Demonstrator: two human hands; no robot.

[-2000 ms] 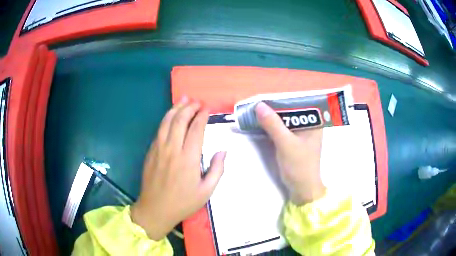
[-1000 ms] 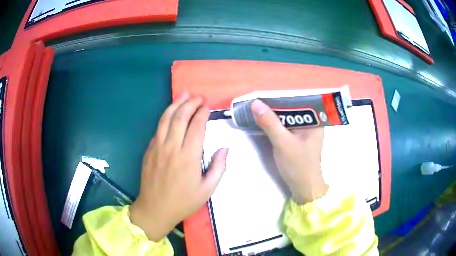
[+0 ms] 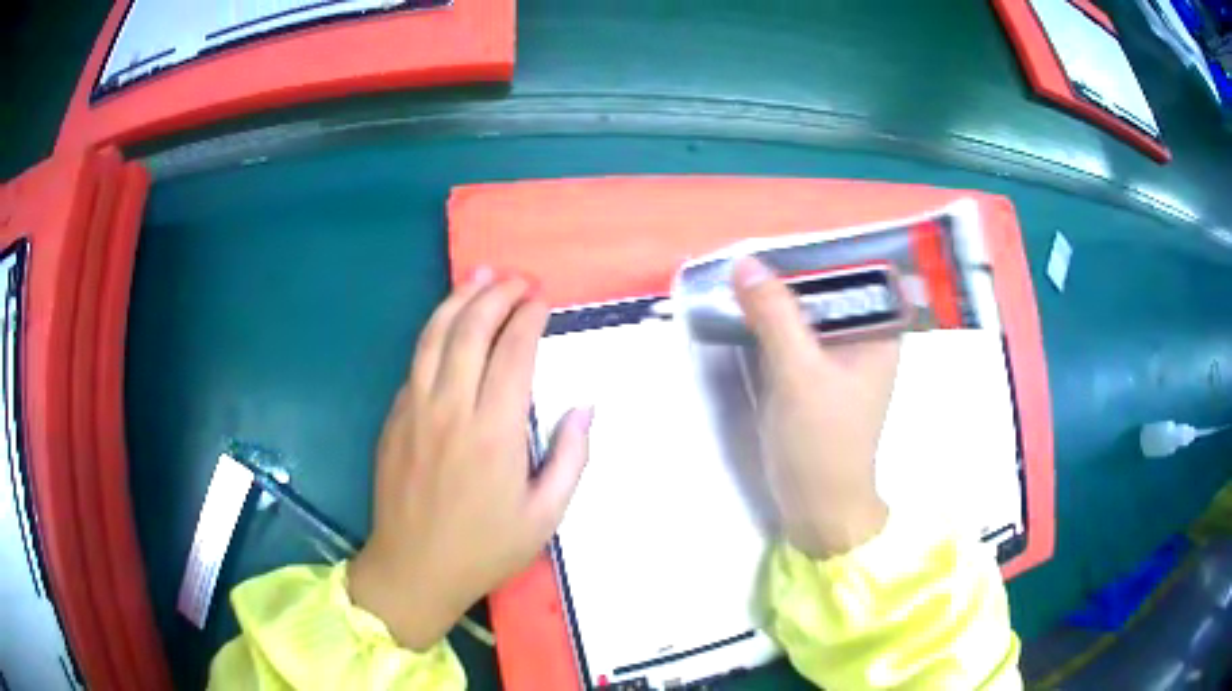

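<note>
A display panel (image 3: 649, 500) lies white side up in a red-orange foam tray (image 3: 595, 223). My right hand (image 3: 817, 419) holds a silver-white adhesive tube (image 3: 865, 290) with a black label and a red end band, blurred by motion. Its nozzle points left, at the black top border of the panel. My left hand (image 3: 459, 446) lies flat over the panel's upper left edge and the tray's left side, fingers slightly apart, with nothing visible in it.
Stacked foam trays (image 3: 95, 405) stand at the left. Another panel in foam (image 3: 311, 68) is at the upper left, one more (image 3: 1094, 74) at the upper right. A pale strip (image 3: 216, 540) touches a thin dark stick (image 3: 311, 516). A small white card (image 3: 1059, 261) and squeeze bottle (image 3: 1173, 437) lie right.
My right hand has moved the tube to the right along the panel's top border, and its tail end is tilted up more. My left hand stays at the panel's left edge.
</note>
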